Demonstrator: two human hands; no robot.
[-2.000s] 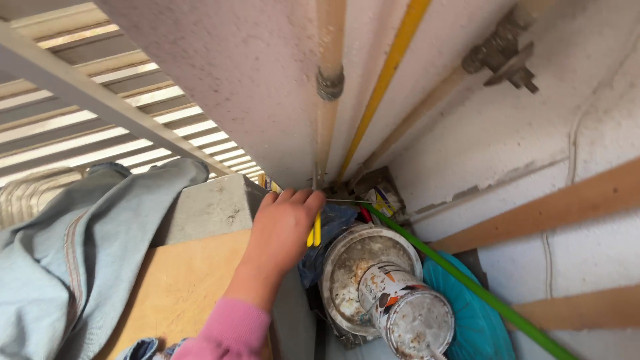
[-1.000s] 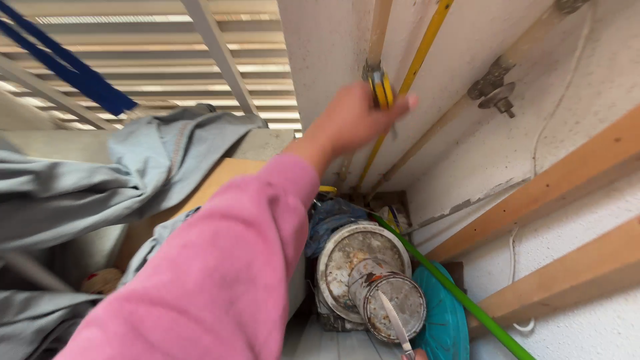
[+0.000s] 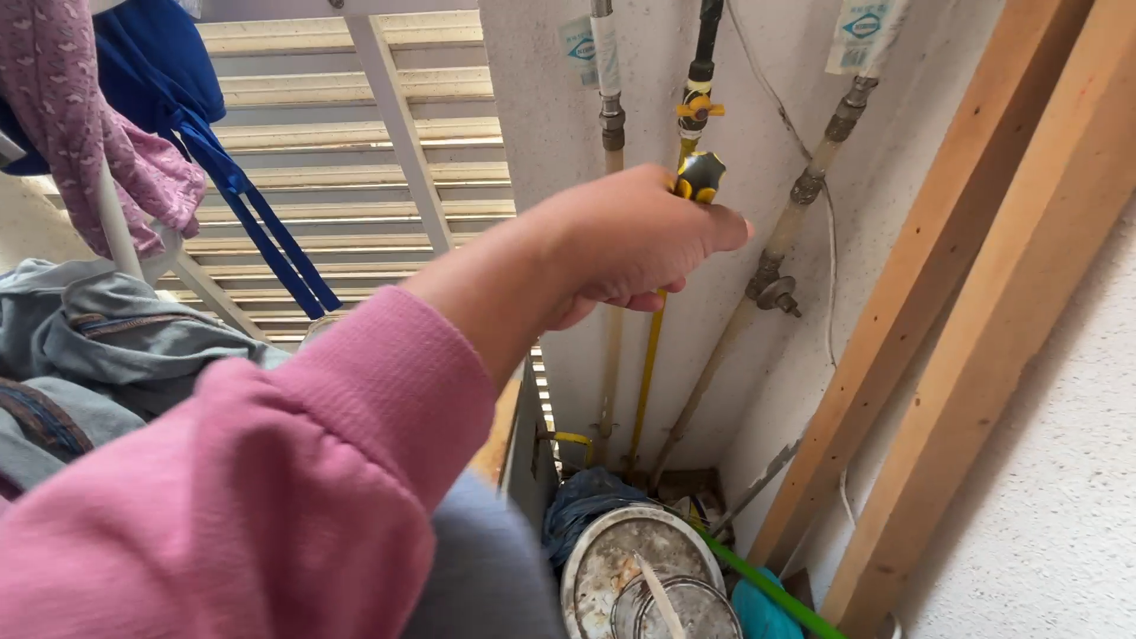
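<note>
My left hand, in a pink sleeve, is raised in front of the wall pipes. It grips a yellow and black fluted tool handle, likely a screwdriver's; the rest of the tool is hidden. The handle is just below a yellow-levered valve on the yellow pipe; contact cannot be told. My right hand is out of view. At the bottom edge a pale pointed blade shows over a stained metal tin, which stands on a larger round lid.
Wooden beams lean along the right wall. A pipe with a round-handled valve runs behind the hand. A green pole slants beside a turquoise object. Grey cloths lie at left, by white slats.
My left hand has risen from low by the cabinet edge to high at the pipes, with the yellow and black tool in it. The view has tilted up.
</note>
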